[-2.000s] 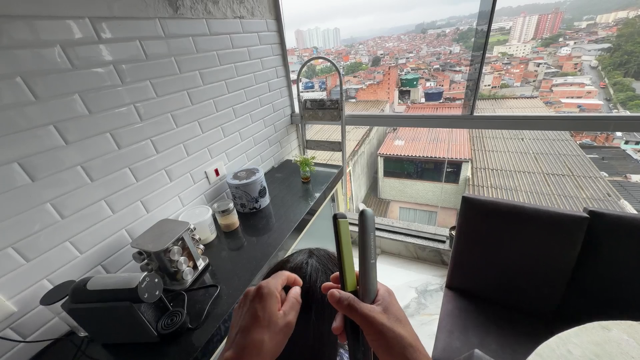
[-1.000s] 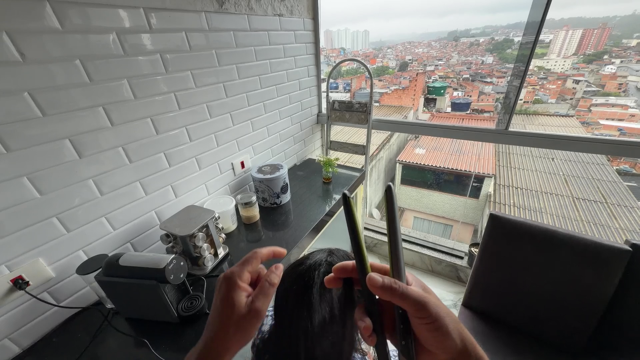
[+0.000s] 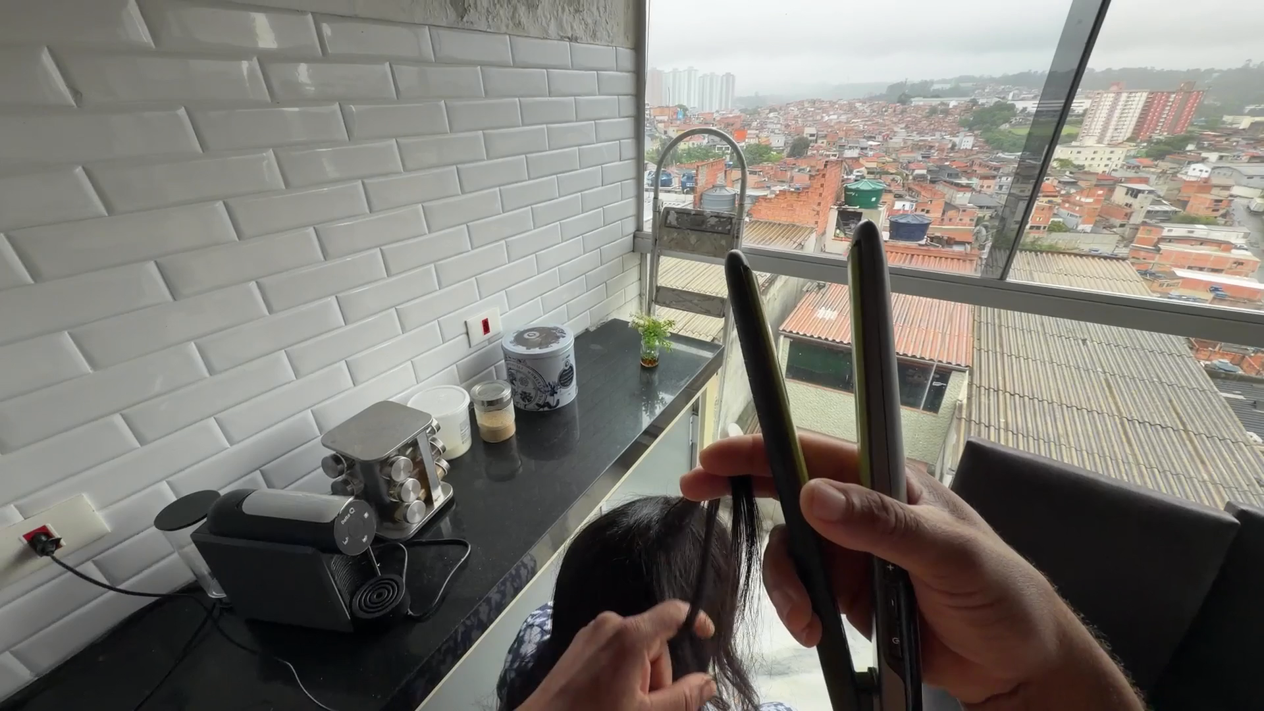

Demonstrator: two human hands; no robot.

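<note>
My right hand point(image 3: 938, 553) grips a hair straightener point(image 3: 884, 395) with its two plates apart and pointing up. Between its raised fingers hangs a lock of dark hair point(image 3: 746, 523), left of the straightener's near arm. Low in the view, my left hand point(image 3: 632, 662) pinches a thin strand of the same hair between thumb and fingers. Under both hands is the head of a person with long dark hair point(image 3: 612, 563), seen from above; the face is hidden. A patterned garment point(image 3: 525, 647) shows at the person's shoulder.
A black stone counter point(image 3: 553, 484) along the tiled wall bears a capsule coffee machine point(image 3: 286, 558), a spice rack point(image 3: 390, 464), jars, a patterned tin point(image 3: 540, 367) and a small plant point(image 3: 652, 336). A metal ladder point(image 3: 696, 232) stands by the window. Dark chairs point(image 3: 1086, 553) are at right.
The straightener's plates are wider apart than two seconds ago. My left hand, free of hair a second ago, now holds a strand, and a lock hangs from my right fingers. The view has shifted.
</note>
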